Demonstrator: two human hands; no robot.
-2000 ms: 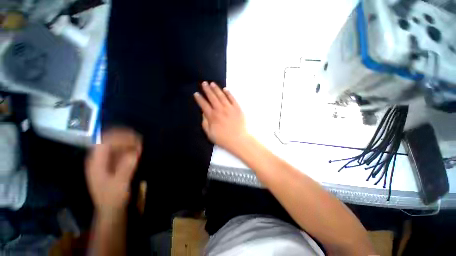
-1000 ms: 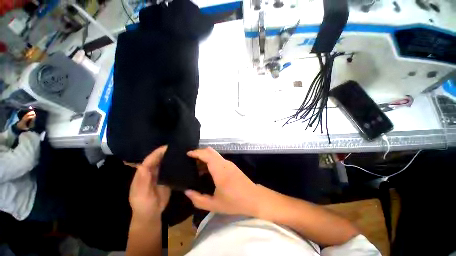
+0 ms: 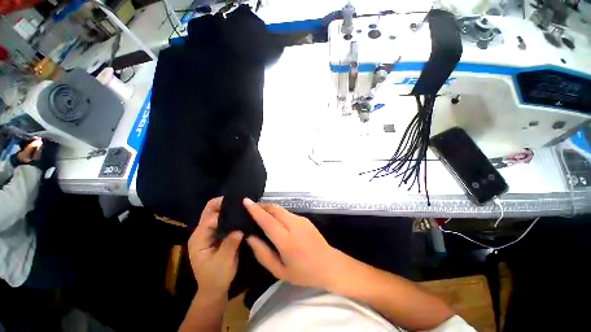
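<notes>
A large black garment piece lies over the left part of the white table and hangs over its front edge. My left hand holds the left side of a narrow folded black edge of this cloth, in front of the table edge. My right hand pinches the same folded edge from the right, with thumb and fingers at the cloth. The fingertips of both hands are close together. The cloth partly hides the left fingers.
The white sewing machine stands behind right, with a black strip draped over it. Thin black cords hang below the strip. A smartphone and a pink-handled tool lie right. A grey machine and a person's sleeve are left.
The view has swung from the flat cloth to the whole table. Both hands have left the flat cloth and grip the folded edge; since one second ago they are closer together on it.
</notes>
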